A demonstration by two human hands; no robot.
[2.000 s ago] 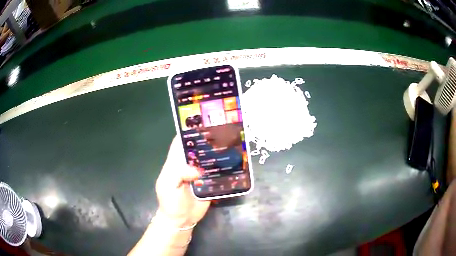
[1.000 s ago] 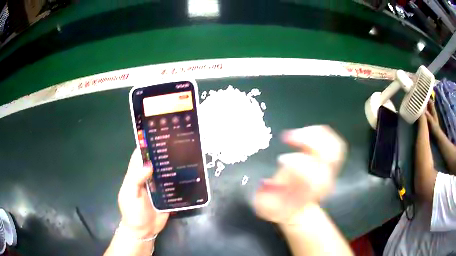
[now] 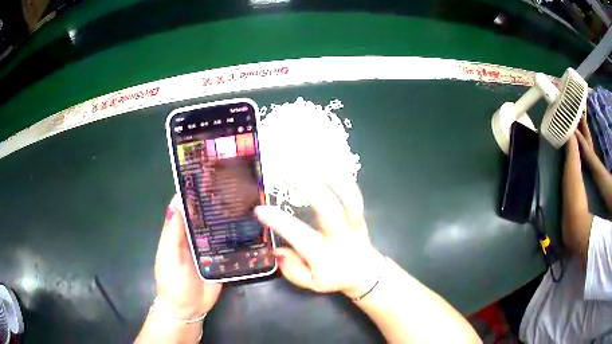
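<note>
The smartphone (image 3: 218,191) stands tall in my left hand, its pale rim around a lit, dark screen with coloured tiles. My left hand (image 3: 178,265) holds it from below and the left side. My right hand (image 3: 329,242) is at the phone's right edge, index fingertip at the screen; whether it touches cannot be told. Its other fingers are spread over the lower edge of the heap of small white plastic parts (image 3: 312,144). The heap lies right of the phone, partly hidden by the phone and my right hand.
A cream fan (image 3: 564,107) and a black phone (image 3: 520,171) with a cable (image 3: 545,243) are at right, beside a neighbour's arms (image 3: 574,195). A white fan (image 3: 8,312) is cut off at lower left. A white strip (image 3: 376,68) divides bench and green belt.
My right hand has come in from the right to the phone's screen and is less blurred. The screen has changed from a list with a pale banner to coloured tiles.
</note>
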